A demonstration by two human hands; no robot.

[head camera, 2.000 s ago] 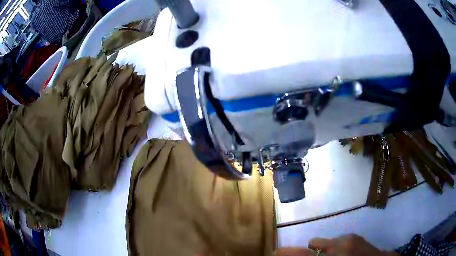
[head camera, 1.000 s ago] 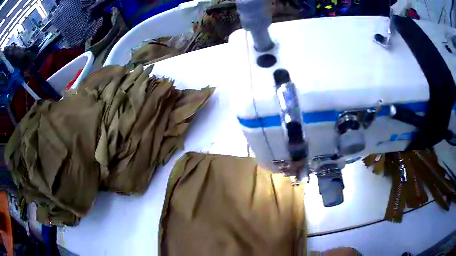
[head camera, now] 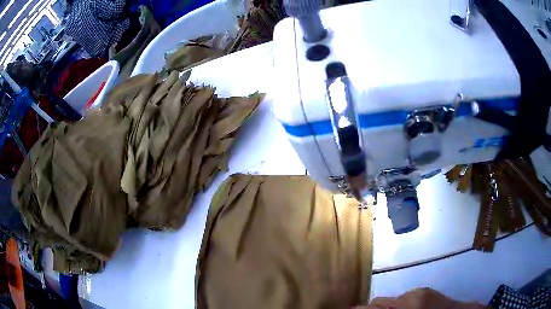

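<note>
A khaki-brown cut fabric panel [head camera: 284, 247] lies on the white table, its right edge running up under the left end of the sewing machine head [head camera: 386, 78]. The presser foot area [head camera: 364, 202] is lit and mostly hidden by the machine. My right hand [head camera: 417, 299] shows at the bottom edge, cut off, beside the panel's lower right edge; its fingers cannot be made out clearly. My left hand is not in view. Brown zippers [head camera: 500, 199] with metal teeth lie fanned out right of the machine.
A large ruffled bundle of cut panels [head camera: 121, 169] lies on the table [head camera: 151, 271] at left. A white tub [head camera: 175, 37] with brown pieces stands behind, and a smaller white tub [head camera: 93, 84] beside it. A person in a checked garment [head camera: 93, 27] is at the upper left.
Since the first frame, the machine has shifted right in view as the camera moved. The panel's top edge lies slightly higher than a second ago. More of my right hand shows than a second ago.
</note>
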